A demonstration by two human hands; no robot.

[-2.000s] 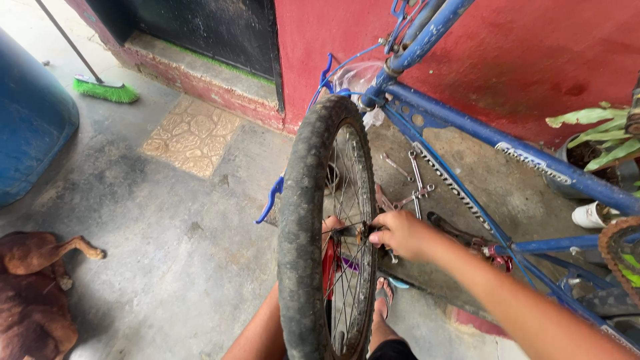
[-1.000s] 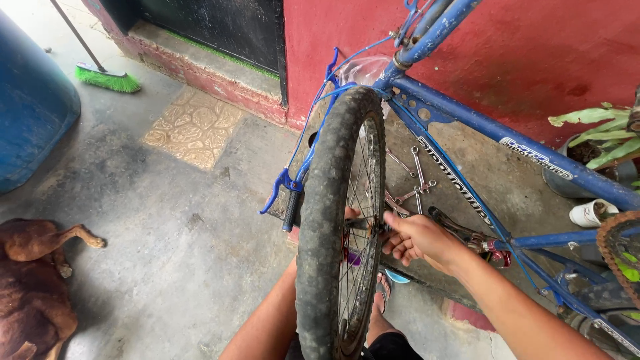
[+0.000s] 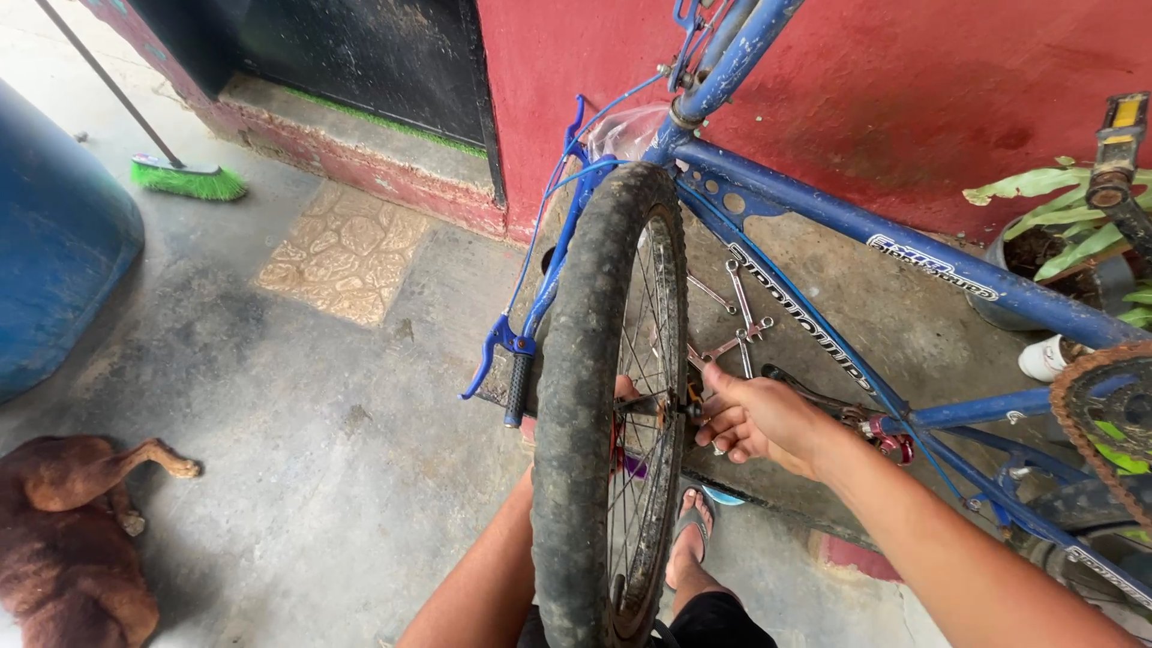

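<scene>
A bicycle wheel with a worn knobby tyre [image 3: 580,396] stands upright in front of me, beside an upturned blue bicycle frame [image 3: 864,220]. My right hand [image 3: 751,418] is at the right side of the hub [image 3: 670,407], fingers loosely curled; whether they hold a small part there cannot be told. On the far side of the spokes, my left hand [image 3: 625,389] shows only in part near the axle's left end, mostly hidden by the tyre. Several metal wrenches [image 3: 742,292] lie on the concrete ledge behind the wheel. The blue brake lever [image 3: 493,355] and black grip [image 3: 517,387] are left of the tyre.
A brown dog [image 3: 72,540] lies on the floor at lower left, near a blue barrel [image 3: 54,243]. A green-bristled broom [image 3: 189,178] stands by the doorstep. Potted plants [image 3: 1044,261] are by the red wall at right. My sandalled foot [image 3: 691,531] is below the wheel.
My right hand's fingers, closer together at the hub two seconds ago, are now more spread. The handlebar's black grip, not visible in the earliest frame, now shows left of the tyre.
</scene>
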